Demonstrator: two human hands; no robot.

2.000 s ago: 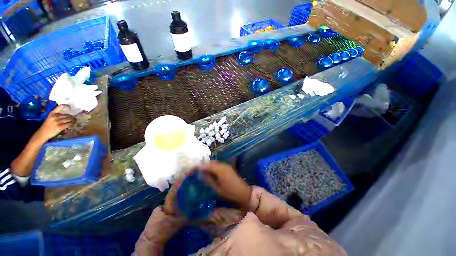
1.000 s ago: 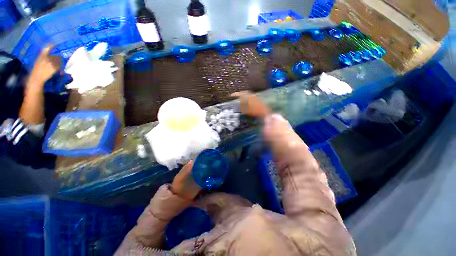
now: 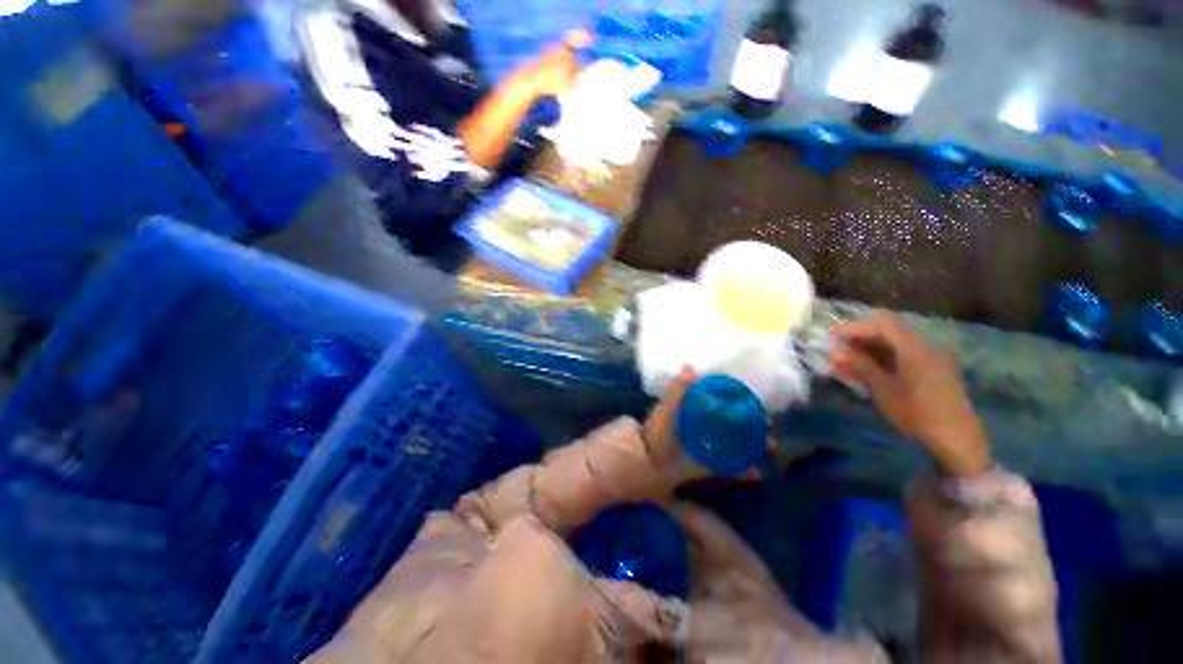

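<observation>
My left hand (image 3: 664,435) holds a translucent blue dome (image 3: 723,426) by its side, just in front of the rail. My right hand (image 3: 895,370) is at the loose pile of small white fittings (image 3: 817,348), right of the tub; its fingertips are blurred, so whether they hold a fitting cannot be told. The round cream tub (image 3: 756,288), pale yellow inside, stands on a crumpled white cloth (image 3: 688,340). Another blue piece (image 3: 632,547) lies in my lap.
A large blue slatted crate (image 3: 331,480) with blue pieces is at my left. The mesh belt (image 3: 856,240) carries blue domes. Two dark bottles (image 3: 763,68) stand behind it. A co-worker's arm (image 3: 513,110) is near a shallow blue tray (image 3: 538,236) and white cloth.
The view has swung left, bringing the crate in. My right hand has moved from over the rail, right of the fittings, to the fittings. My left hand still holds the dome.
</observation>
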